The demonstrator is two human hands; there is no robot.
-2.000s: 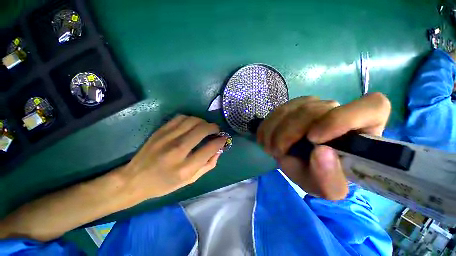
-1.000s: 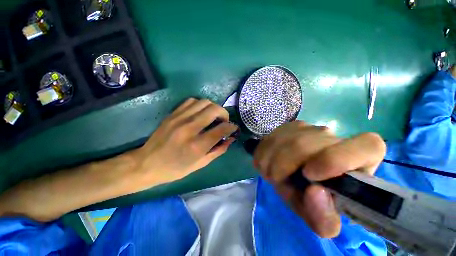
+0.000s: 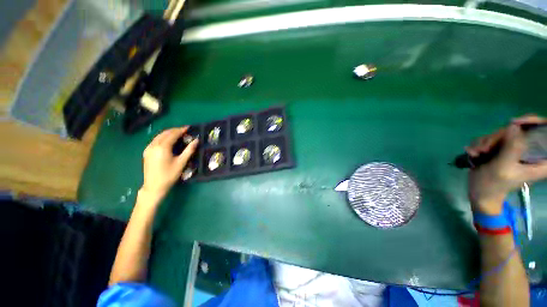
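Observation:
My left hand [image 3: 165,159] is over the left end of the black parts tray [image 3: 231,170], fingertips at a far-row pocket. A small shiny module [image 3: 189,139] shows at the fingertips; I cannot tell if they grip it. The other visible pockets hold round silvery modules, one of them in the near row [image 3: 272,154]. My right hand [image 3: 501,162] is at the right edge, closed around the electric screwdriver [image 3: 535,144], its black nose pointing left above the bench. The speckled screw dish [image 3: 384,195] lies between the hands, right of the tray.
A pointed white tab [image 3: 342,186] touches the dish's left edge. Tweezers [image 3: 526,211] lie below my right hand. Loose modules [image 3: 364,71] [image 3: 246,81] lie on the far bench. Black holders [image 3: 111,75] stand at far left by a wooden surface. A thin blue cord runs from my right wrist strap [image 3: 493,225].
The view has swung and widened to show the whole tray. My left hand has moved from beside the dish to the tray. My right hand has moved right, away from the dish, with the screwdriver.

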